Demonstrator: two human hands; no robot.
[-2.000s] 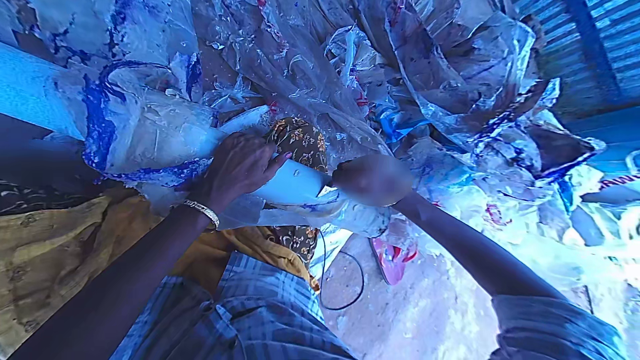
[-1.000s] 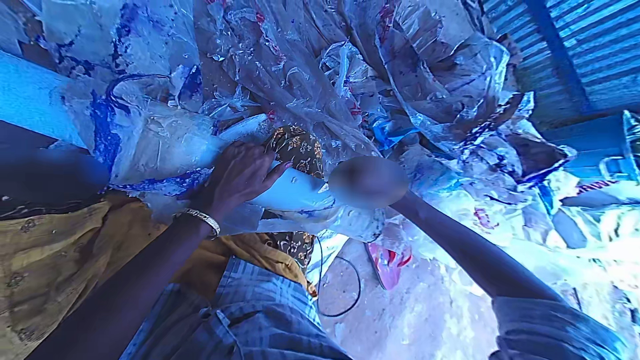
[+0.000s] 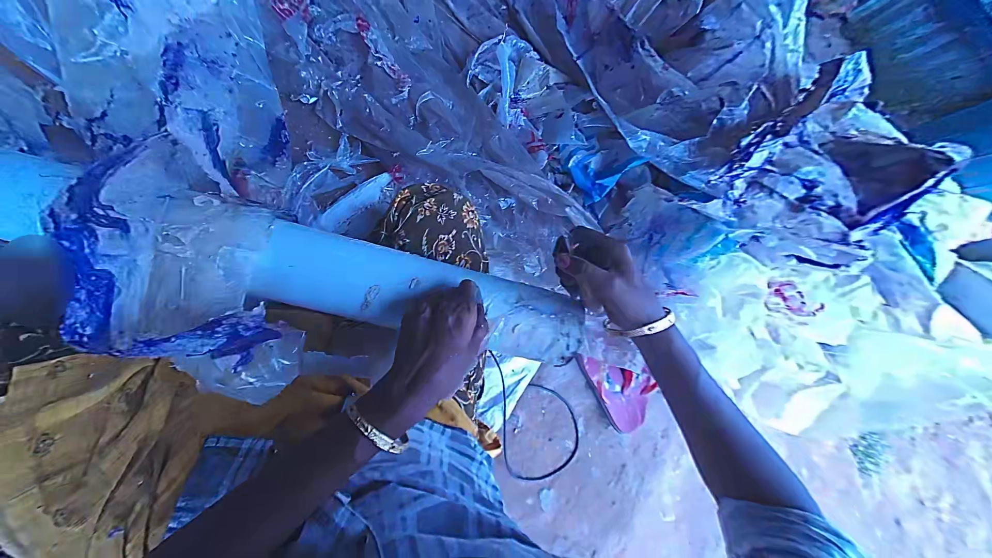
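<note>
A pale plastic pipe (image 3: 333, 267) lies slantwise across my lap, over a knee in dark flowered cloth (image 3: 438, 221). Clear plastic film with purple smears (image 3: 186, 256) wraps its left part. My left hand (image 3: 438, 333), a bangle on its wrist, has its fingers curled at the pipe's near side; thin clear film shows beside its fingertips, and the hold is unclear. My right hand (image 3: 597, 271), also with a bangle, is closed just above the pipe's right end, at clear film that hangs around it. Whether it pinches the film cannot be made out.
A large heap of crumpled plastic film (image 3: 465, 116) fills the far side and the right. A pink sandal (image 3: 620, 395) and a thin black cable loop (image 3: 573, 434) lie on the dusty floor (image 3: 604, 496) below the pipe's right end. Mustard cloth (image 3: 85, 434) lies at the left.
My left hand has moved right along the pipe, from its upper side to the near side. My right hand has come off the pipe's right end to just above it.
</note>
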